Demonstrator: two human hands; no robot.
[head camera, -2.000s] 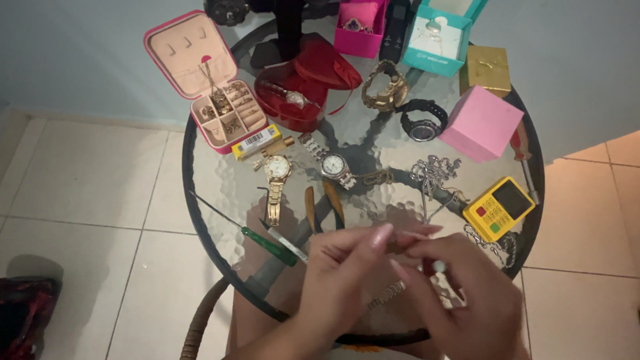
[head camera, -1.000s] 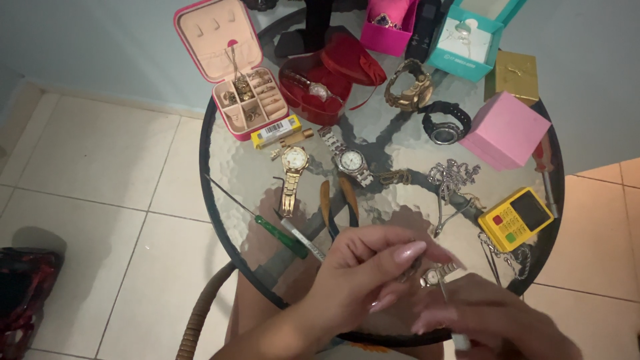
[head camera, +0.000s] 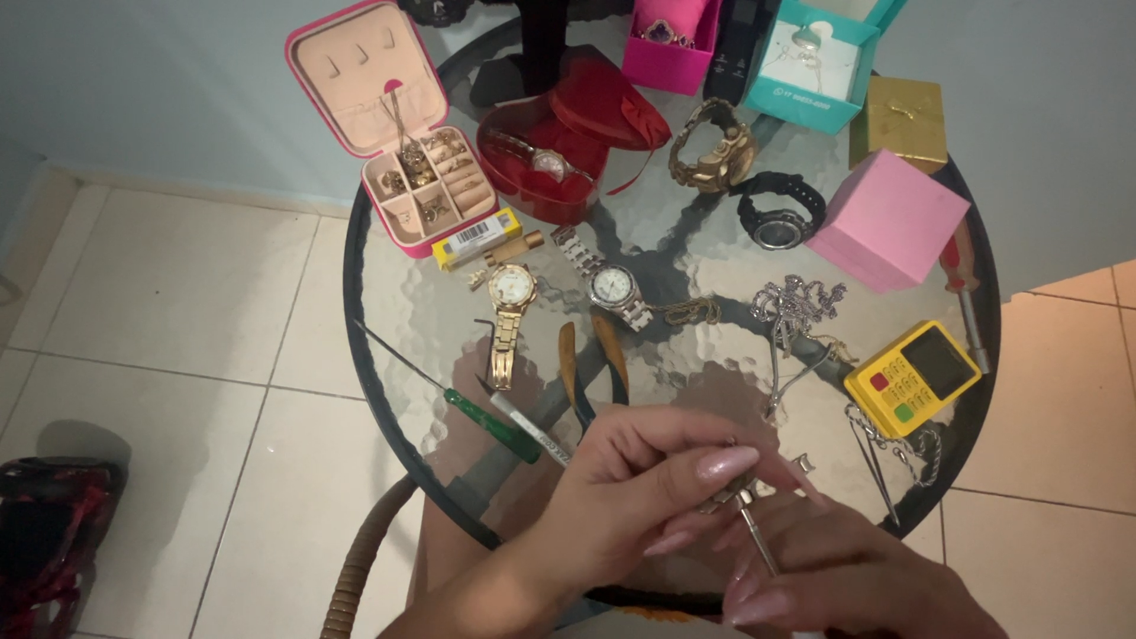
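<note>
My left hand (head camera: 657, 488) grips a small silver-toned metal wristwatch (head camera: 732, 493), mostly hidden by the fingers, near the table's front edge. In my right hand (head camera: 843, 568) is a thin metal-shafted tool (head camera: 756, 532), its tip against the watch; its handle is largely hidden. Pliers with orange-brown handles (head camera: 611, 355) lie just beyond my left hand. Further off rest a gold-toned watch (head camera: 512, 288) and a silver-toned watch (head camera: 612, 284). A green-handled screwdriver (head camera: 493, 424) lies to the left, beside a silver pen-like tool (head camera: 530, 429).
On the round glass table (head camera: 355, 266) stand an open jewelry case (head camera: 430, 191), a red heart-shaped box (head camera: 541, 186), a pink box (head camera: 892, 222) and a teal box (head camera: 812, 71). A yellow card reader (head camera: 914, 377), tangled chains (head camera: 794, 302) and tweezers (head camera: 874, 470) lie to the right.
The watch showed its face and bracelet between my hands one second ago; now my fingers cover most of it. The thin tool's shaft has come into sight against it.
</note>
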